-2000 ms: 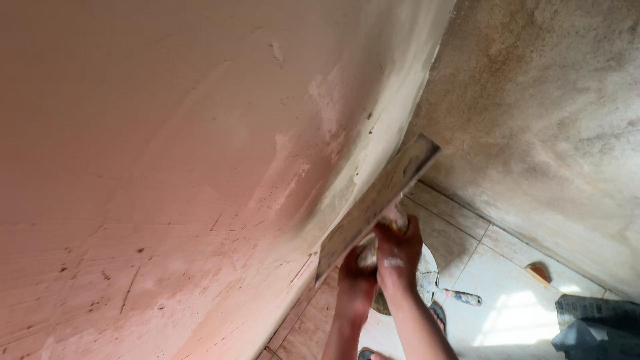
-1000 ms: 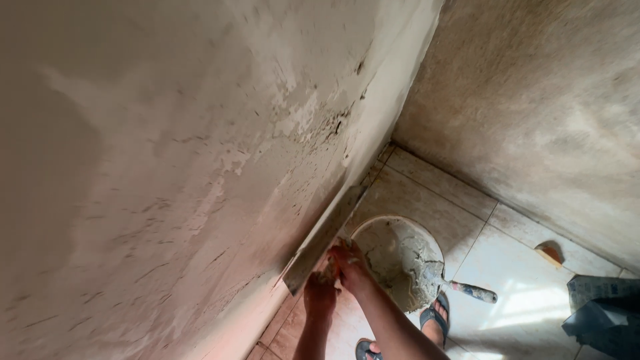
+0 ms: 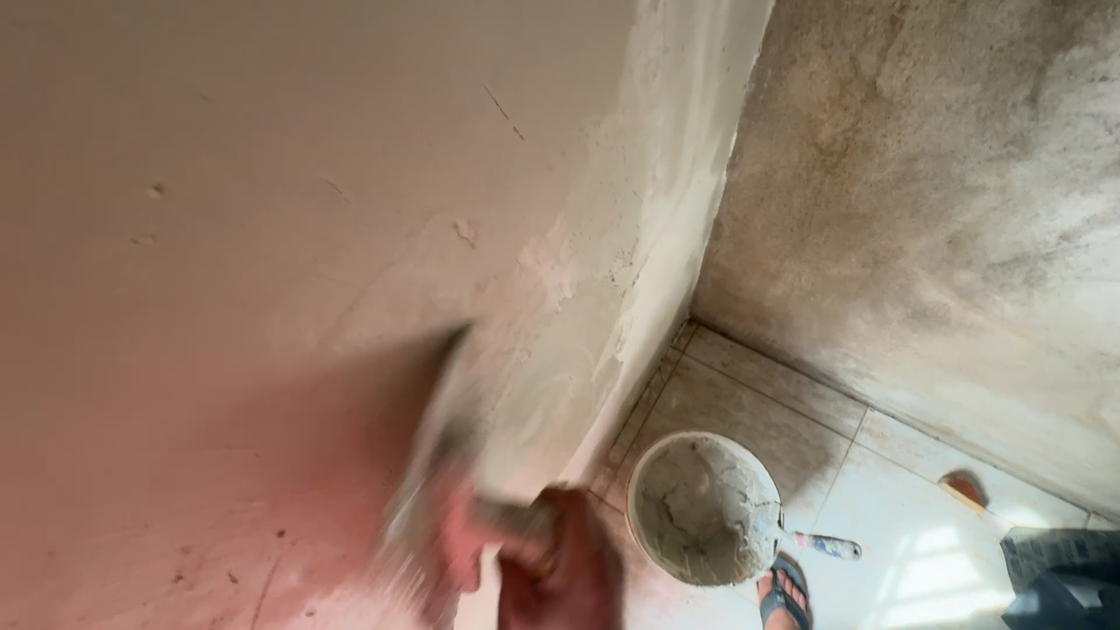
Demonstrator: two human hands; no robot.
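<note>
A wide plastering blade (image 3: 430, 437), blurred by motion, stands edge-on against the pinkish plastered wall (image 3: 262, 262). My left hand (image 3: 457, 534) is on the back of the blade, its fingers blurred. Just to the right, my right hand (image 3: 569, 556) is closed around the tool's handle (image 3: 516, 518). Wet, pale filler shows as a band (image 3: 656, 245) beside the wall's corner. On the floor to the right of my hands sits a round bucket (image 3: 632, 499) with grey-white plaster (image 3: 700, 503) inside. A smaller trowel's stained handle (image 3: 829, 546) sticks out over the bucket's right rim.
A second, mottled wall (image 3: 919, 201) meets the plastered one at the corner. My foot in a flip-flop (image 3: 781, 599) is beside the bucket on the tiled floor (image 3: 857, 490). A small orange-brown object (image 3: 965, 490) and a dark printed bag (image 3: 1063, 556) lie at the right.
The blade and both hands have moved left, away from the wall's bottom edge by the bucket, where they were a second ago. The bucket and the smaller trowel stay in place.
</note>
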